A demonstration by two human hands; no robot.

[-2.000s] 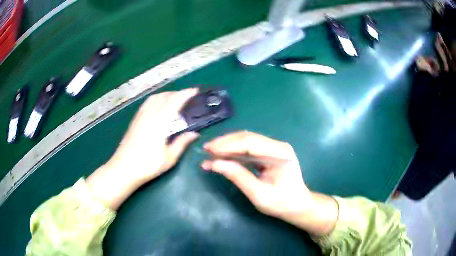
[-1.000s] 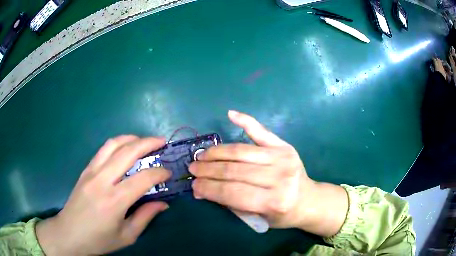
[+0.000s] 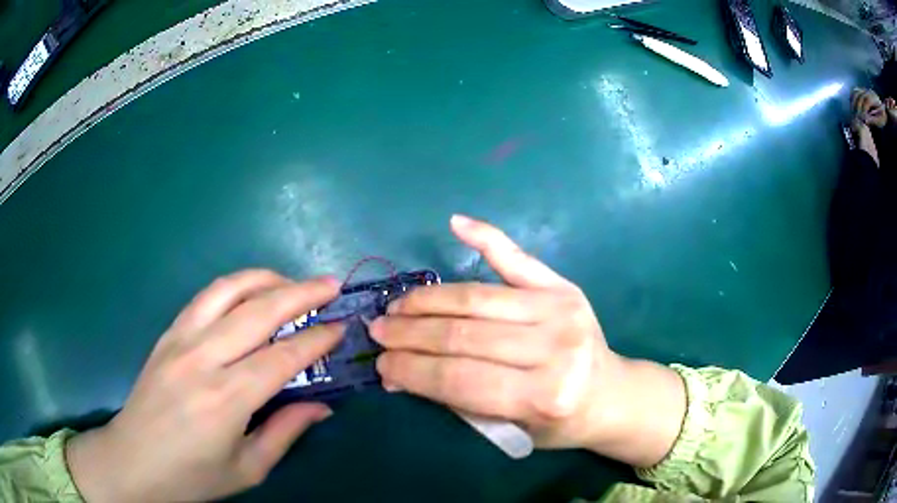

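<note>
A dark phone housing (image 3: 356,339) lies open side up on the green bench. A thin red lead wire (image 3: 370,261) loops out past its far edge. My left hand (image 3: 221,368) grips the housing's left end, fingers over the white-silver board (image 3: 318,372), thumb at the near edge. My right hand (image 3: 502,344) lies flat over the right end; its fingers cover the parts there, and its thumb is spread away. A pale flat rounded blade (image 3: 504,435) sticks out from under my right palm; how it is held is hidden.
A white pointed stick (image 3: 681,59) and a dark thin tool (image 3: 657,30) lie at upper right, beside a pale tray (image 3: 590,8). Two housings (image 3: 746,37) lie further right. Another housing (image 3: 34,67) is beyond the speckled strip (image 3: 148,61). A person's hands (image 3: 866,113) show at right.
Since two seconds ago the housing has come nearer, and my right hand has moved onto it. Over the last second, my left fingers shifted slightly right and the round disc became covered.
</note>
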